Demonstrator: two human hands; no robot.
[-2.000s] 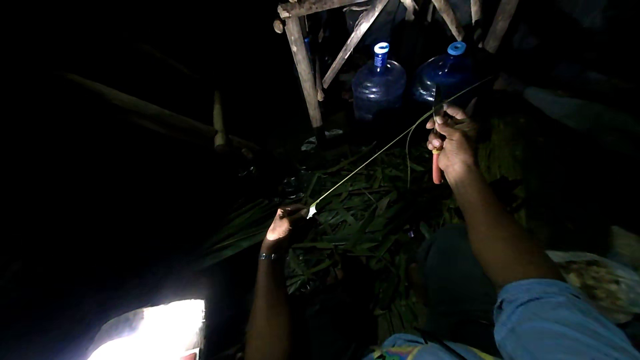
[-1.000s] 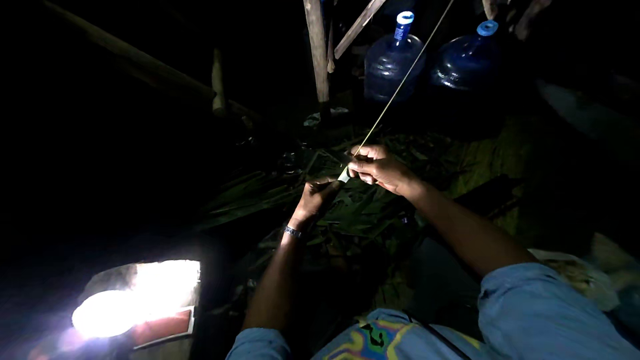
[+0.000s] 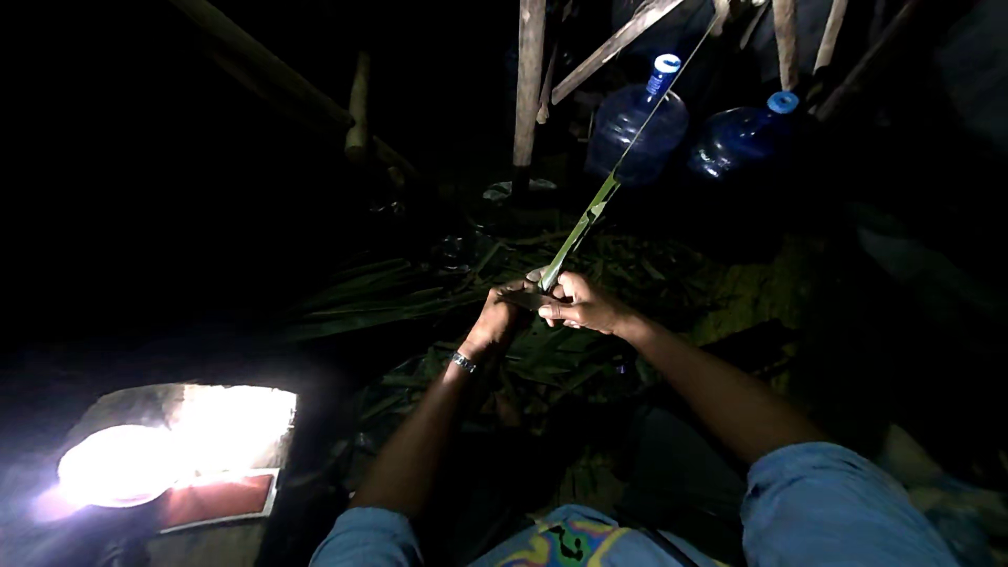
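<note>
My left hand (image 3: pixel 499 313), with a metal-banded watch or bracelet at its wrist, is closed around the lower end of a green leaf strip with a thin midrib (image 3: pixel 581 224). The strip slants up and right, its thin end passing in front of a blue water jug. My right hand (image 3: pixel 584 304) meets the left, its fingers pinching at the strip's base. A short, dark blade (image 3: pixel 526 299) lies between the two hands; its handle is hidden.
Leaf scraps (image 3: pixel 543 370) and long leaves (image 3: pixel 378 303) cover the ground. Two blue water jugs, one upright (image 3: pixel 636 130) and one beside it (image 3: pixel 740 138), stand near wooden poles (image 3: pixel 528 87). A bright lamp (image 3: pixel 118 465) glows at lower left.
My right hand, earlier raised far from the left with a red-handled tool, has come down beside it. A wider green leaf strip now shows above my hands.
</note>
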